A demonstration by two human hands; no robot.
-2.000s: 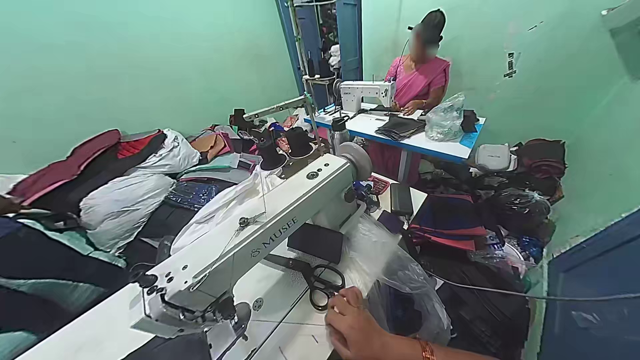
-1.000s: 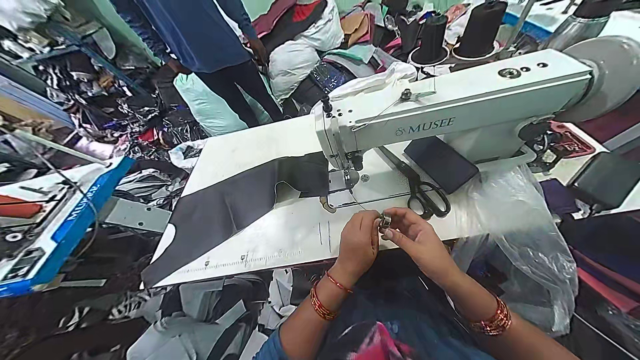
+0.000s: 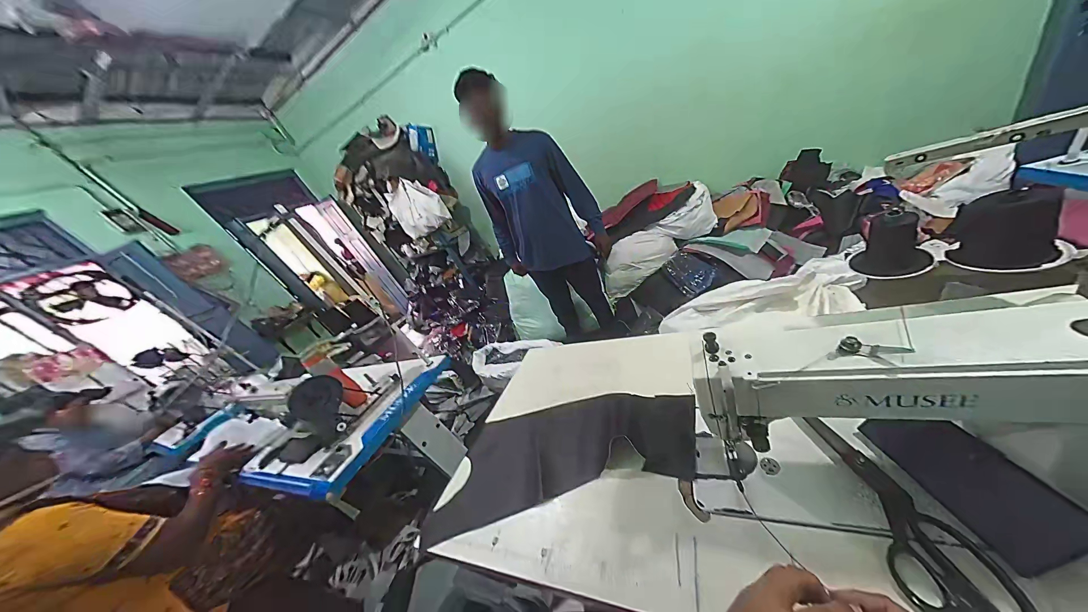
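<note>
At the bottom edge, right of centre, the fingers of one hand, seemingly my left hand (image 3: pixel 786 591), are bunched together below the needle area, partly cut off. A dark thread (image 3: pixel 769 529) runs from the needle area of the white Musee sewing machine (image 3: pixel 901 395) down to these fingers. Fingertips at their right, perhaps my right hand (image 3: pixel 863 602), barely show. Whether either holds a small part is hidden. Black-handled scissors (image 3: pixel 909 535) lie to the right, beside a dark flat rectangular item (image 3: pixel 977 493). Black fabric (image 3: pixel 561 467) lies on the white table left of the needle.
Black thread cones (image 3: pixel 892 242) stand behind the machine. A person in a blue shirt (image 3: pixel 535 200) stands beyond the table. At left, a co-worker in yellow (image 3: pixel 81 544) reaches towards a blue-edged table (image 3: pixel 374 442). Piled fabric and bags (image 3: pixel 650 255) line the wall.
The view has swung up and left since a second ago. Then, both my hands were together around a small object in front of the needle; now only fingers show at the bottom edge.
</note>
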